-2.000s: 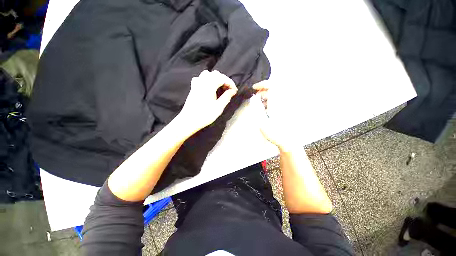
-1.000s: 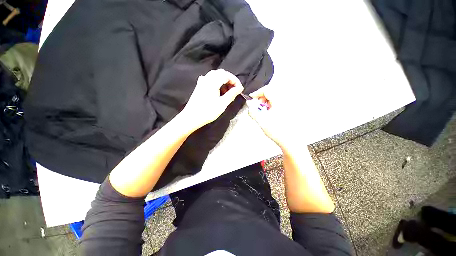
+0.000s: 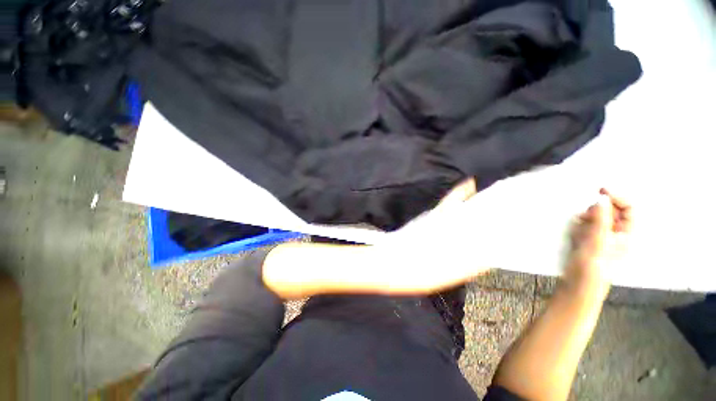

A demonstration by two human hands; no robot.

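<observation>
A black garment (image 3: 337, 70) lies bunched across the white tabletop (image 3: 188, 168); its lower edge hangs near the table's front edge. My left hand (image 3: 443, 215) is washed out by glare and lies against the garment's lower right edge; its fingers are partly hidden, so its grip cannot be told. My right hand (image 3: 600, 227) is blurred, raised to the right of the garment and apart from it, with fingers curled. No snips can be made out in it.
A blue crate (image 3: 161, 239) with black cloth inside sits under the table's left front edge. Black garments (image 3: 78, 70) are heaped at the upper left. Dark cloth (image 3: 695, 325) shows at the right edge. Speckled floor lies below.
The view has turned left. My right hand has moved away from my left hand and the cloth, to the right. The purple-handled tool seen in it earlier cannot be made out now.
</observation>
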